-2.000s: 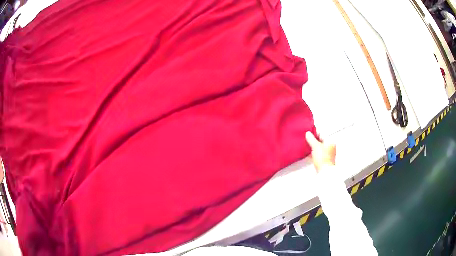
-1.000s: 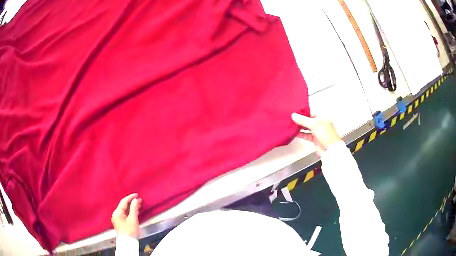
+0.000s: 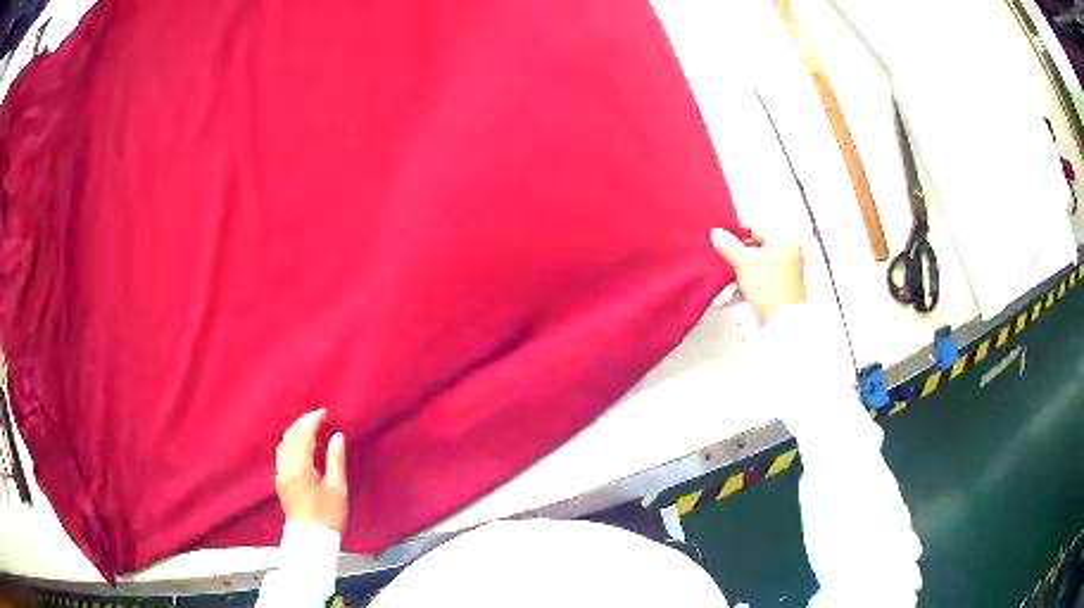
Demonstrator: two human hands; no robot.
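Note:
The red fabric covers most of the table, mostly smooth in the middle, gathered along its left side and folded along its front edge. My right hand grips the fabric's right front corner between thumb and fingers. My left hand is at the front edge of the fabric, thumb and fingers apart; whether its fingertips touch the cloth is hard to tell. White paper shows to the right of the fabric.
A wooden ruler and black-handled shears lie at the right. Blue clamps sit on the table's front edge, which carries yellow-black tape. The green floor is beyond it.
The fabric has gone from deeply wrinkled to mostly smooth, its right edge straighter. My left hand came into view, then moved slightly up. My right hand stays on the corner.

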